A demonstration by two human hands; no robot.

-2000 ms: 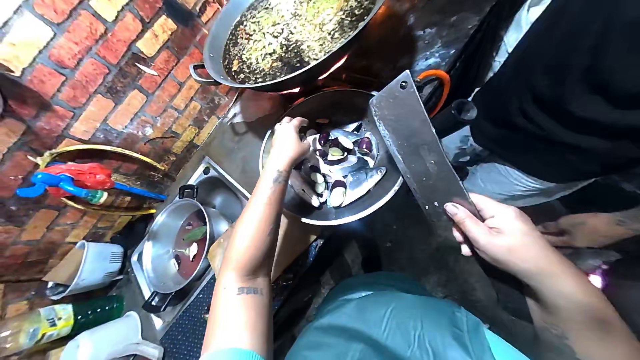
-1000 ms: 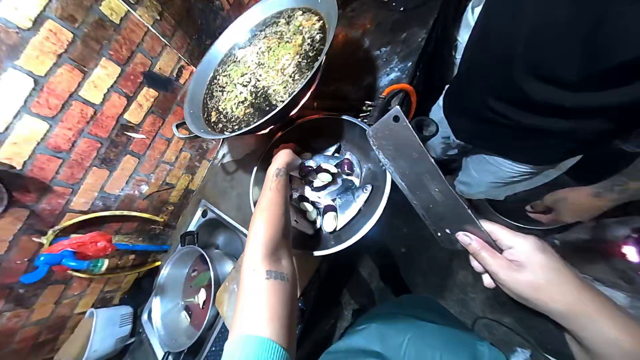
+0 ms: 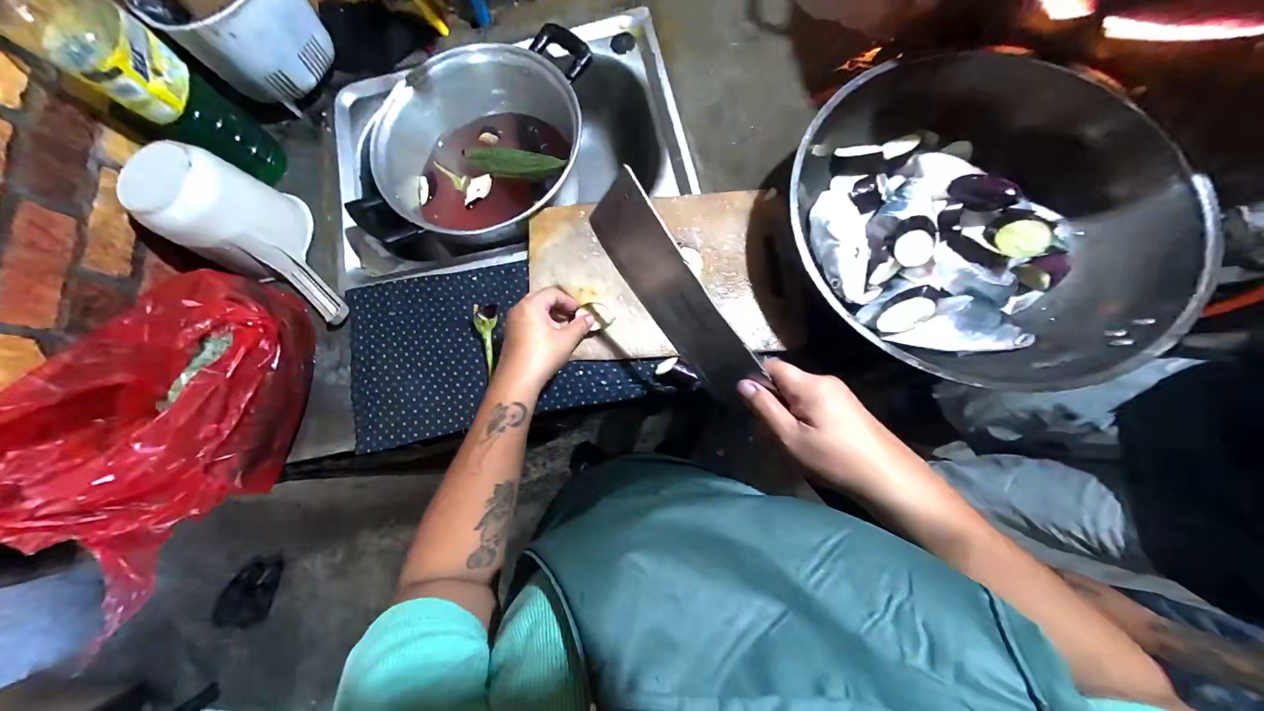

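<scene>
My left hand (image 3: 548,331) pinches a small pale vegetable scrap (image 3: 596,314) at the left edge of a wooden cutting board (image 3: 632,237). My right hand (image 3: 815,415) grips the handle of a cleaver (image 3: 671,281), its broad blade slanting over the board. To the right stands a metal wok (image 3: 1116,267) holding fish pieces (image 3: 958,331) and slices of eggplant (image 3: 913,247). An eggplant stem end (image 3: 485,326) lies on the dotted dark cloth (image 3: 420,346), and an eggplant piece (image 3: 675,371) rests by the board's front edge.
A metal pot (image 3: 395,128) with reddish liquid and a green pod-like vegetable stands in the steel sink (image 3: 642,128). At left are a red plastic bag (image 3: 217,395), a white jug (image 3: 207,202) and a green bottle (image 3: 232,138). Fire glows at the upper right; another person's arm (image 3: 1155,612) shows lower right.
My left hand has left the wok and is now at the cutting board, holding a scrap. The cleaver, still in my right hand, is now over the board. The view has swung strongly left.
</scene>
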